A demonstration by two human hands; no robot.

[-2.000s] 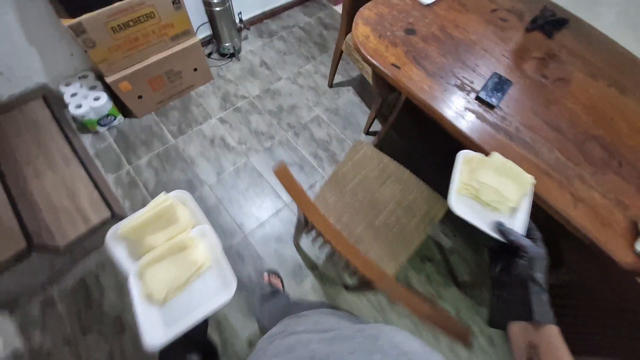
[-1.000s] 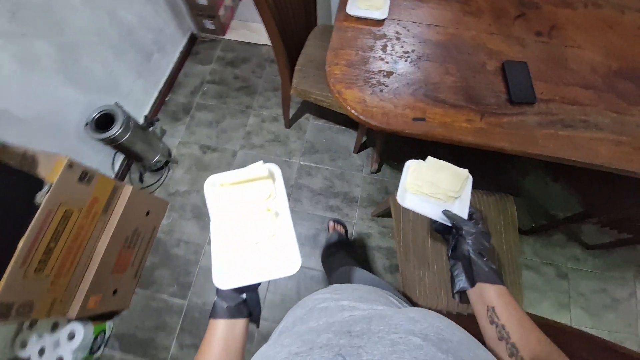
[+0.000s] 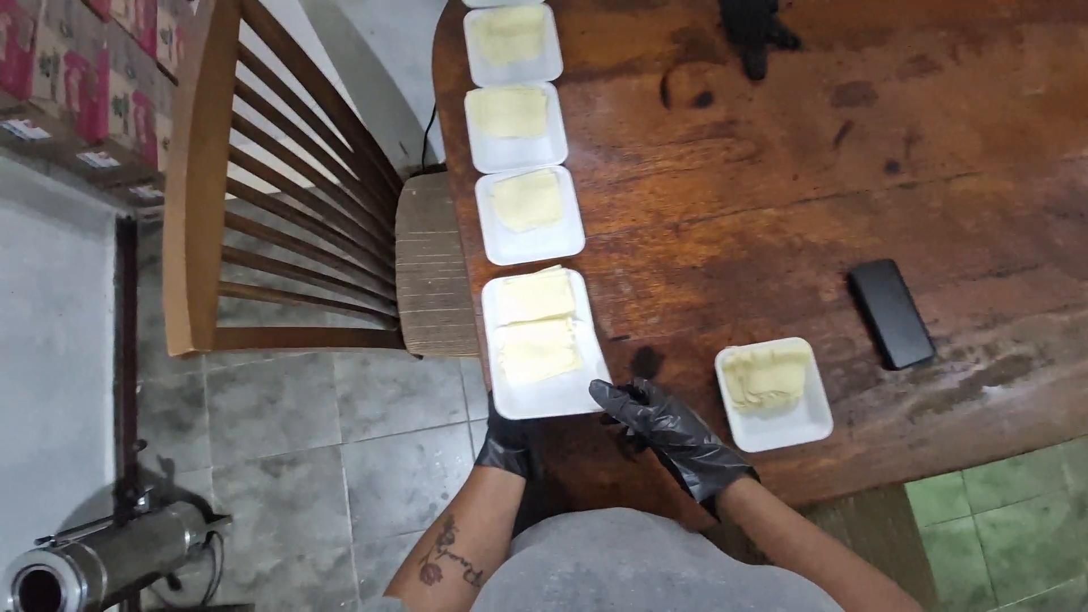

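Note:
A larger white foam tray (image 3: 552, 399) with two stacks of pale yellow slices, perhaps cheese, is at the table's left corner. My left hand (image 3: 510, 446), in a black glove, holds it from below at the near edge, its fingers hidden under the tray. My gloved right hand (image 3: 667, 433) is beside the tray's near right corner, fingers apart and holding nothing. To its right, a small foam tray (image 3: 778, 435) with one stack of slices rests on the table. Beyond the large tray, several small foam trays (image 3: 531, 246) with slices stand in a row along the left edge.
The wooden table (image 3: 765, 229) carries a black phone (image 3: 892, 314) at right and a black glove (image 3: 752, 34) at the far side. A slatted wooden chair (image 3: 194, 187) stands left of the table. A metal cylinder appliance (image 3: 127, 557) is at lower left, with stacked boxes (image 3: 81, 93) upper left.
The small tray that was in my right hand now rests on the table, and that hand has let go. The large tray in my left hand is now at the table's corner. The view has shifted strongly.

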